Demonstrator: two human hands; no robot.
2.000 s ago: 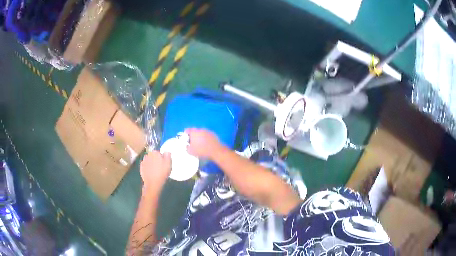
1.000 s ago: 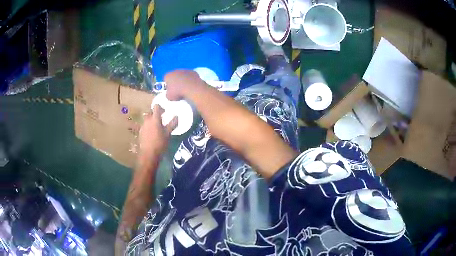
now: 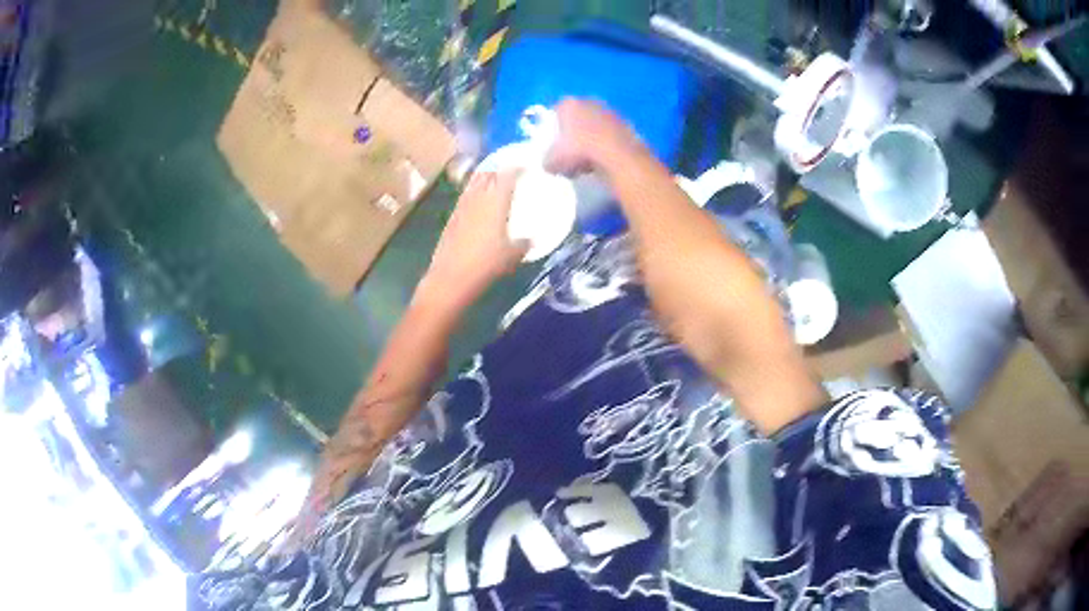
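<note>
A smooth white canister point(image 3: 541, 217) is held in front of the blue stool point(image 3: 669, 102), its round end facing me. My left hand point(image 3: 492, 213) grips its left side. My right hand point(image 3: 588, 137) is closed at its upper edge around a pale tool, whose small ring end point(image 3: 540, 122) shows left of the fingers. A curved pale piece point(image 3: 731, 179) shows right of the stool, perhaps the tool's other end; my forearm hides the link. Both hands are somewhat blurred.
A flattened brown carton point(image 3: 340, 137) lies left on the green floor. At upper right are a silver cylinder point(image 3: 723, 57), a white ring-shaped part point(image 3: 816, 110) and an open white barrel point(image 3: 902, 179). Right lie another white canister point(image 3: 811, 310), white paper point(image 3: 958, 304) and a brown carton point(image 3: 1027, 418).
The view has turned and shifted. Both hands still hold the canister and pale tool; the hands have shifted slightly around them. The ring end now shows above the canister.
</note>
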